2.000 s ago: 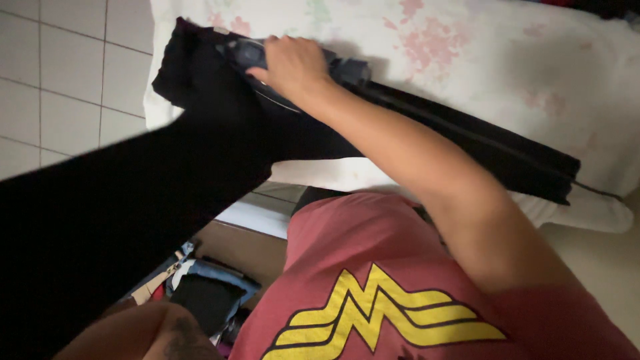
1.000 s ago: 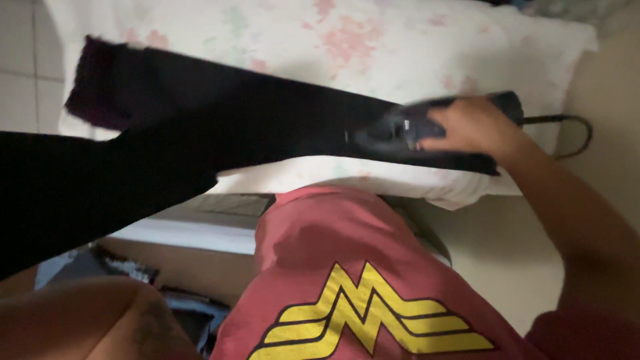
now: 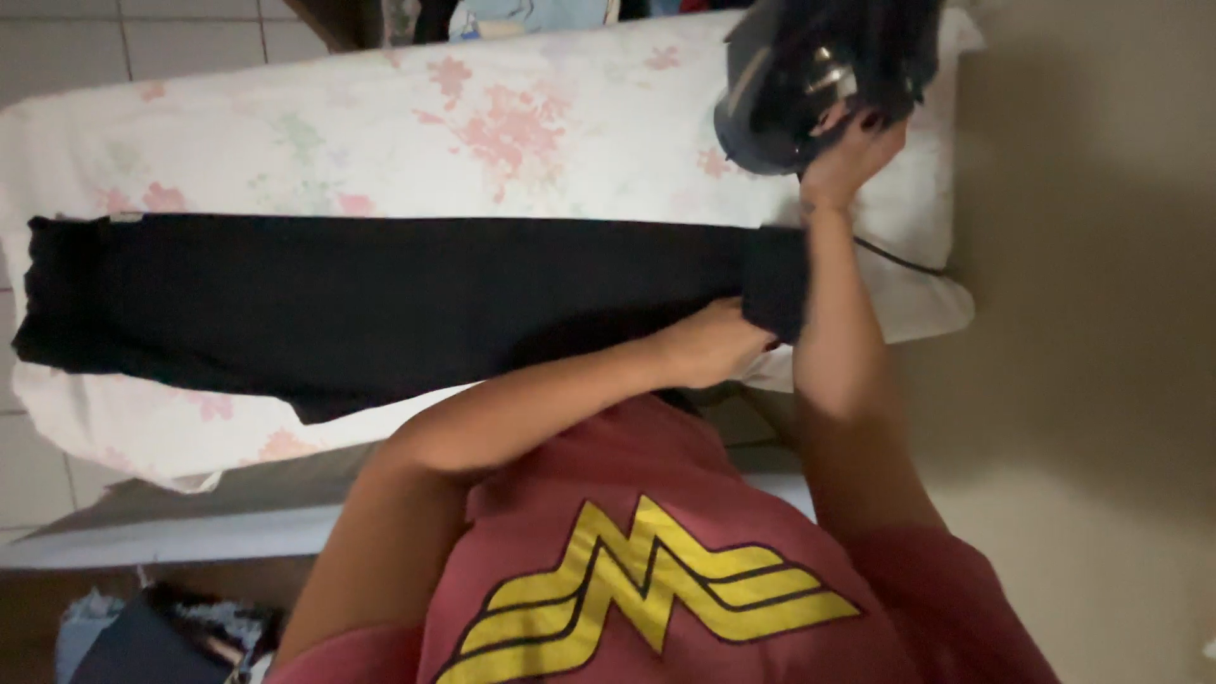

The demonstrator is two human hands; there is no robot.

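Black trousers [image 3: 380,294] lie folded lengthwise across an ironing board with a white floral cover [image 3: 361,133], the gathered waistband at the left. My left hand [image 3: 717,342] is at the hem end on the right, its fingertips partly hidden under the black cloth. At the board's upper right, my right hand [image 3: 855,157] grips a dark clothes iron [image 3: 793,90], which is tilted and held off the trousers. The iron's top is cut off by the frame edge. A black cord [image 3: 898,256] runs from behind my right wrist over the board's right end.
Folded clothes, some denim, lie at the lower left [image 3: 142,636] below a pale bar [image 3: 190,537]. More fabric items [image 3: 532,17] are beyond the board's far edge. Tiled floor [image 3: 66,57] shows at the left, a plain beige surface [image 3: 1083,380] at the right.
The iron, on the trousers before, is now up and away from them in my right hand. The raised trouser leg now lies on the board, and my left hand has come to the hem end.
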